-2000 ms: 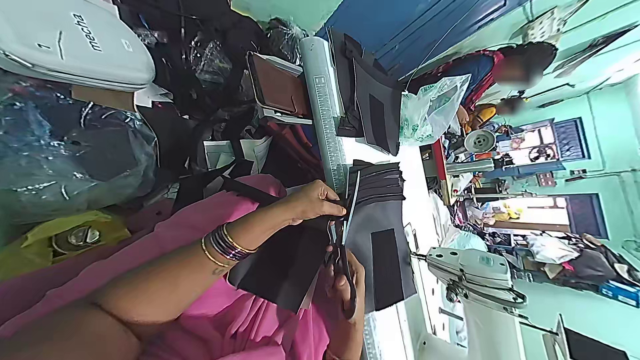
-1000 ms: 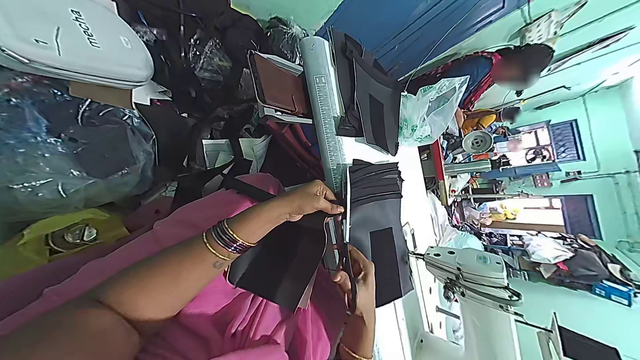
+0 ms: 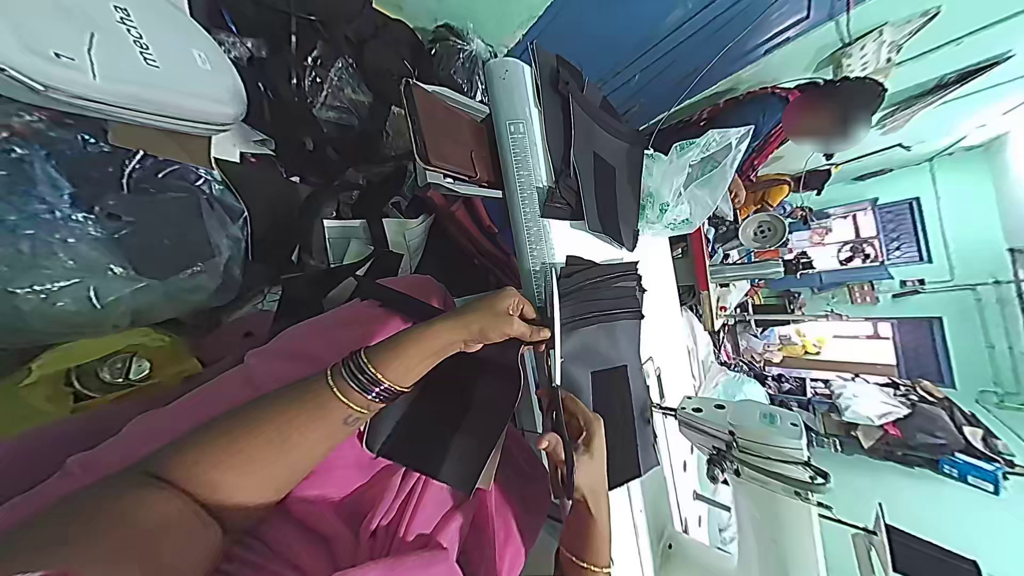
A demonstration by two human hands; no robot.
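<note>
The view is turned sideways. My left hand (image 3: 500,320), on the bangled arm, pinches the edge of a black fabric piece (image 3: 448,416) that hangs over my lap. My right hand (image 3: 580,436) holds dark-handled scissors (image 3: 564,464) by their loops, close beside the fingers of my left hand. Their blades are partly hidden, so I cannot tell how far apart they are. Beside the scissors, a dark grey fabric panel (image 3: 584,352) with a black rectangle lies on the white table, next to a stack of folded black pieces (image 3: 600,292).
A clear ruler (image 3: 524,184) runs along the table edge. Nearby are more dark panels (image 3: 600,168), a brown wallet-like case (image 3: 452,136) and a plastic bag (image 3: 696,180). A sewing machine (image 3: 744,432) stands on the table. Another person (image 3: 768,120) is beyond it.
The scissor handles, spread apart two seconds ago, have come closer together. My right hand has shifted slightly along the fabric edge toward my left hand, which keeps its pinch.
</note>
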